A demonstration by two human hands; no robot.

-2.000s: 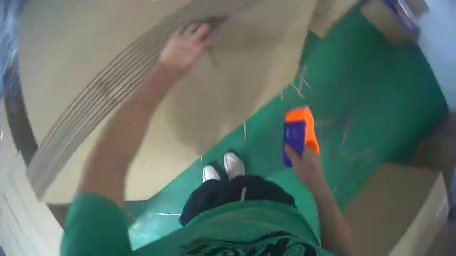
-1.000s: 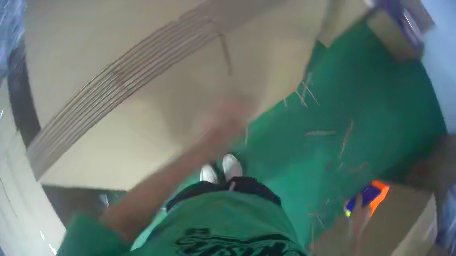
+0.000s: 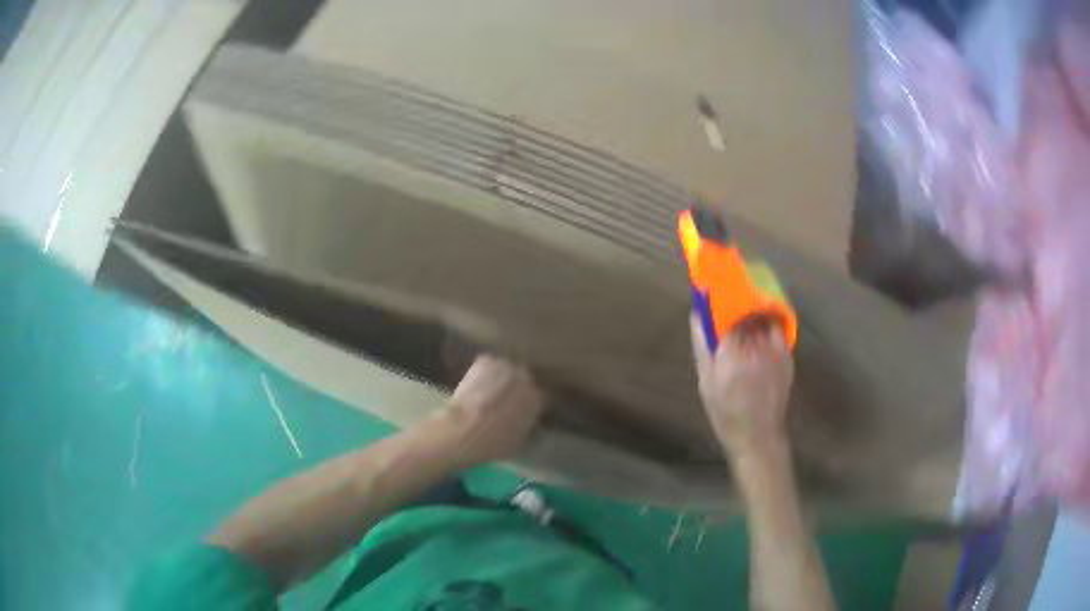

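Note:
My left hand (image 3: 496, 403) is closed at the top edge of a brown carton sheet (image 3: 317, 360), close in front of my body. The fingertips are hidden behind the edge. A dark gap shows between this sheet and the flat cartons behind it. My right hand (image 3: 749, 388) holds an orange and blue-purple tape gun (image 3: 735, 284) upright in front of the brown board. The layered edges of stacked flat cartons (image 3: 538, 191) run across the view behind both hands. The picture is blurred.
Pink goods in shiny clear plastic (image 3: 1002, 358) stand at the right. A pale stack (image 3: 114, 107) is at the upper left. Thin cardboard strips (image 3: 281, 414) lie on the green floor (image 3: 179, 448) at the left. Part of another carton shows at the lower right.
The view has turned toward the stack. My left hand has gone from the cartons' top to the near sheet's edge, which now stands apart. The tape gun has come up from the lower right to the stack.

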